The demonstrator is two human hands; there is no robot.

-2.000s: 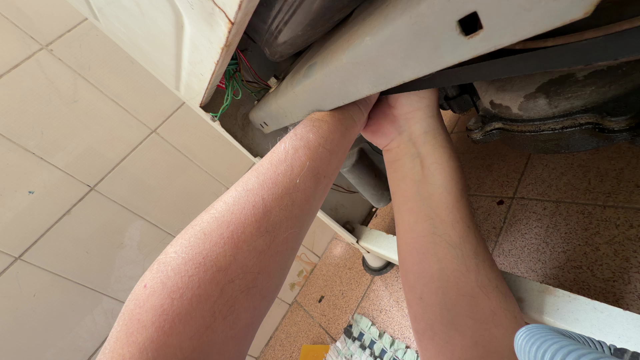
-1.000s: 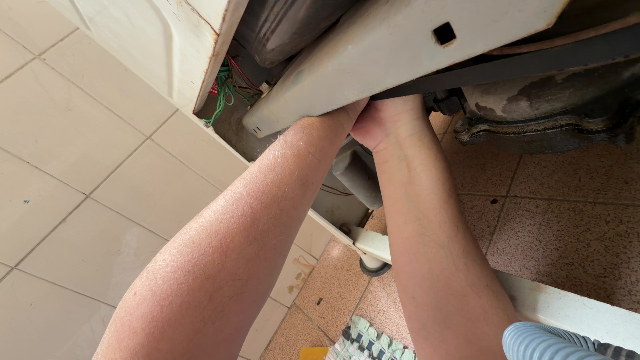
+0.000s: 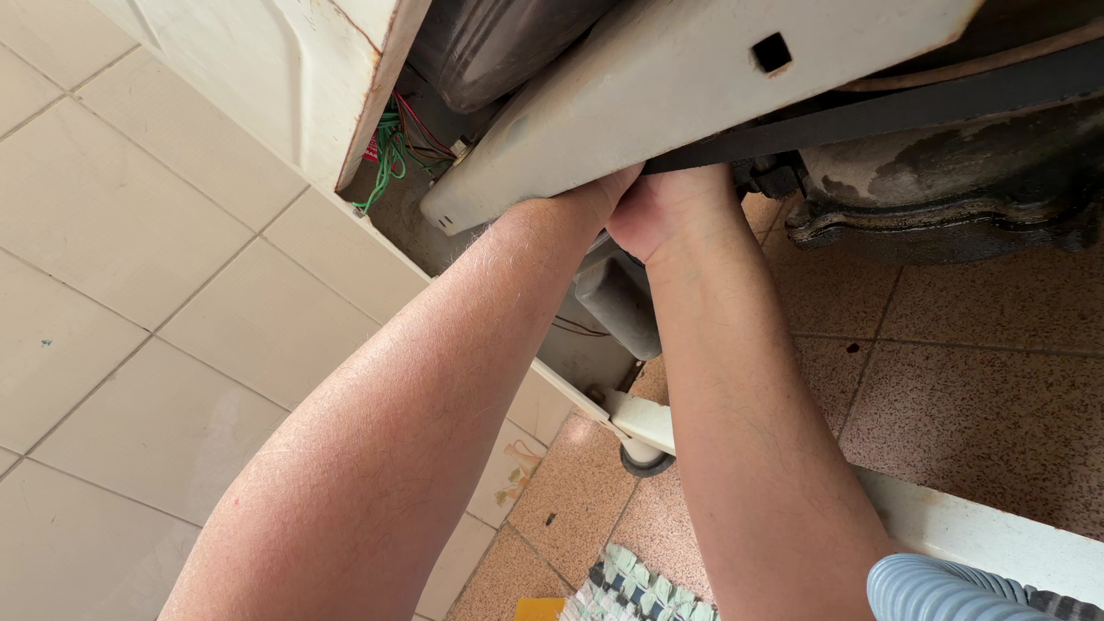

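Both of my arms reach inside the opened white metal housing of an appliance, which looks like a washing machine. My left hand (image 3: pixel 614 188) goes under the grey metal bracket (image 3: pixel 655 95), its fingers hidden. Close against it, my right hand (image 3: pixel 677 207) shows its palm heel beneath the black drive belt (image 3: pixel 906 108); its fingers are hidden too. What either hand holds cannot be seen. Below the wrists is a grey cylindrical part (image 3: pixel 619 302). To the right hangs a dark, grimy tub (image 3: pixel 949 172).
Green wires (image 3: pixel 392 159) lie bundled at the housing's corner. A white frame rail (image 3: pixel 975 526) with a rubber foot (image 3: pixel 645 461) runs below my right forearm. At the bottom are a light blue corrugated hose (image 3: pixel 940 586), a woven mat (image 3: pixel 638 586) and a yellow item (image 3: pixel 541 609) on the tiles.
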